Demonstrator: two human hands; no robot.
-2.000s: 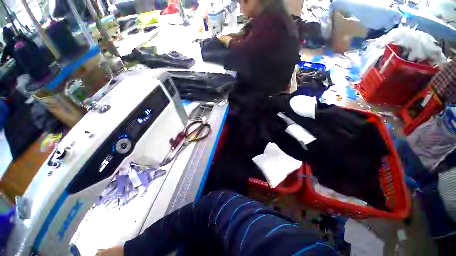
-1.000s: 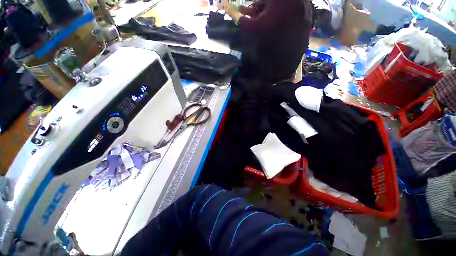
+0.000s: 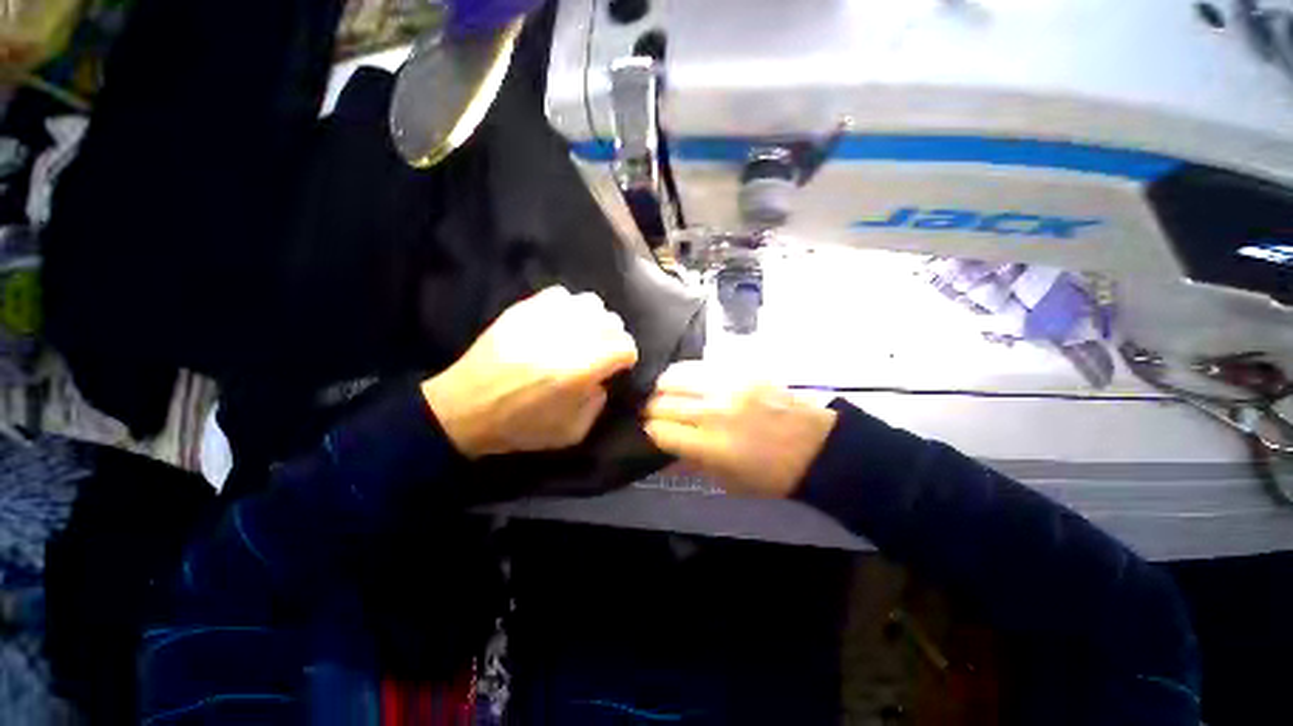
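Note:
A black garment piece (image 3: 482, 227) lies left of the needle area of the white sewing machine (image 3: 908, 85) with blue "JACK" lettering. Its right edge reaches the presser foot (image 3: 695, 255). My left hand (image 3: 536, 372) is on the cloth with curled fingers, pinching it. My right hand (image 3: 737, 426) lies flat at the cloth's right edge, just below the presser foot, its fingertips on the cloth. Whether it grips the cloth I cannot tell.
A pale oval disc (image 3: 451, 97) with a yellowish rim stands left of the machine head. White and purple scraps (image 3: 1042, 309) and scissors (image 3: 1234, 397) lie at the right. The ruler-marked table edge (image 3: 993, 496) runs in front.
The view has swung from the crate and neighbouring person to the needle area. Both hands are now in view at the black cloth; earlier only part of one hand showed at the lower edge.

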